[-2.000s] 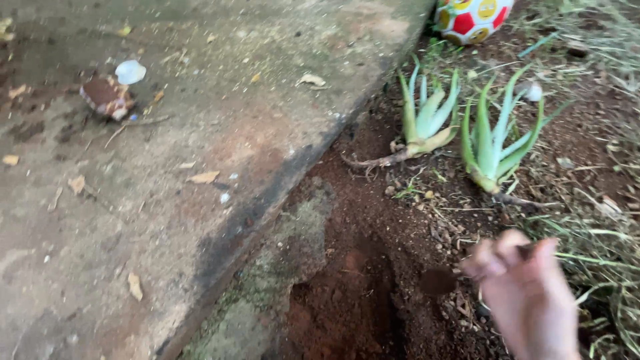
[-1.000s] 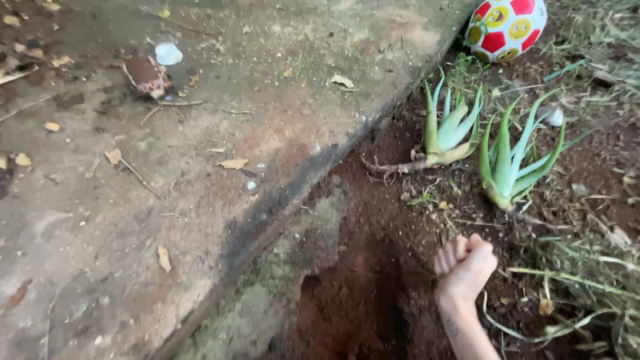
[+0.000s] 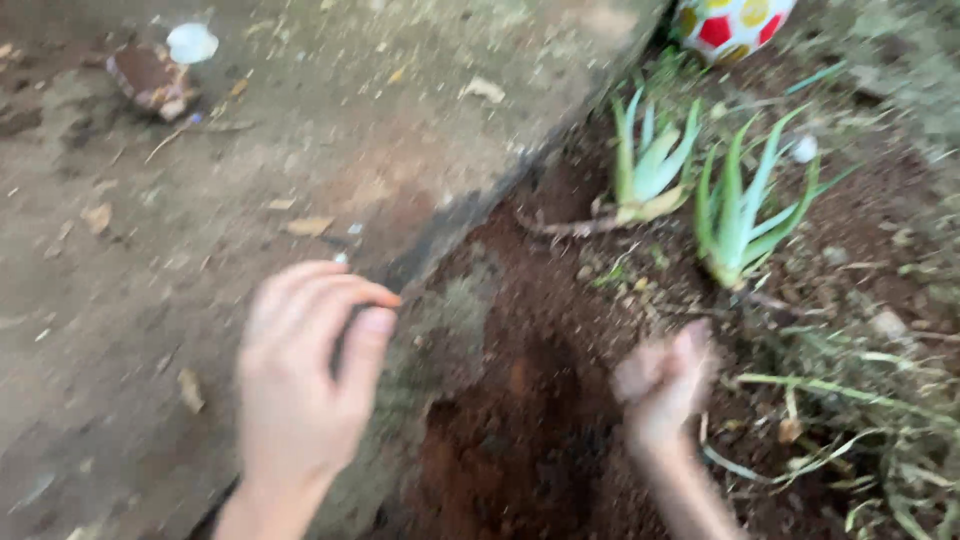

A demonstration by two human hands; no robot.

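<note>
My left hand [image 3: 311,375] hovers over the edge of the concrete slab, its fingers curved and a gap between thumb and fingers, with nothing seen in it. My right hand [image 3: 666,375] is blurred and curled above the soil, just below two uprooted aloe plants; whether it holds anything cannot be told. The smaller aloe plant [image 3: 651,169] lies by the slab with its long root pointing left. To its right lies the larger aloe plant [image 3: 742,206], root toward the lower right. A hollow of dark red soil [image 3: 525,450] lies between my hands.
A concrete slab [image 3: 187,195] with dry leaves fills the left side. On it lie a broken reddish lump [image 3: 146,79] and a white piece [image 3: 192,43]. A patterned ball [image 3: 731,26] rests at the top right. Dry grass [image 3: 900,450] covers the lower right.
My left hand has come into view over the slab's edge; neither earlier frame shows it. My right hand remains near the soil below the aloes. Both plants lie where they were.
</note>
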